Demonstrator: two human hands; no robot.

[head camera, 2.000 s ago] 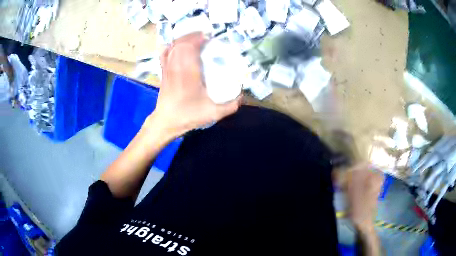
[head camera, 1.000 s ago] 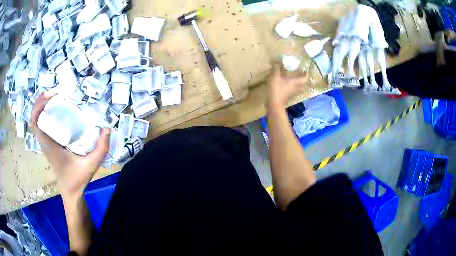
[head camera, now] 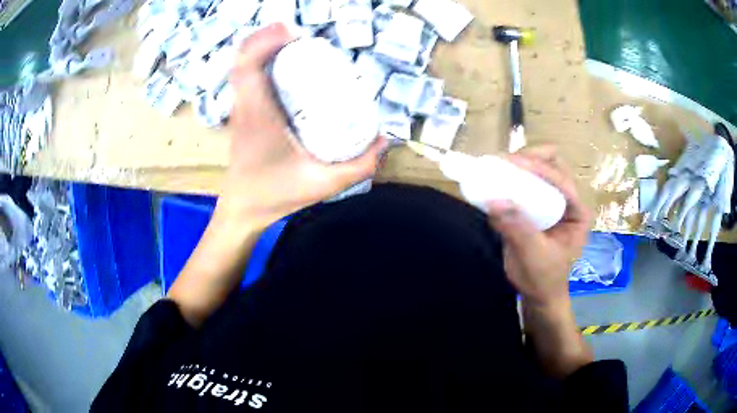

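Note:
My left hand (head camera: 271,153) is shut on a white figurine lower body (head camera: 327,101), held above the near edge of the table; its details are washed out. My right hand (head camera: 545,226) is shut on a white glue bottle (head camera: 513,189). The bottle lies nearly level, its thin yellowish nozzle pointing left towards the lower body; whether it touches cannot be told. White box-shaped waist inserts (head camera: 412,93) lie heaped behind and beside my left hand. A two-faced mallet (head camera: 515,89) lies on the table, head away from me, behind the bottle.
The brown table (head camera: 549,97) has a green conveyor belt (head camera: 663,48) beyond it. White leg parts (head camera: 695,177) lie at the right edge, near small white pieces (head camera: 634,123). Grey figurine parts (head camera: 85,28) lie at far left. Blue crates (head camera: 113,242) stand below the table.
The right hand, empty and reaching near the small white pieces a second ago, now holds the glue bottle near the lower body. The camera view has swung left. The left hand still holds the lower body.

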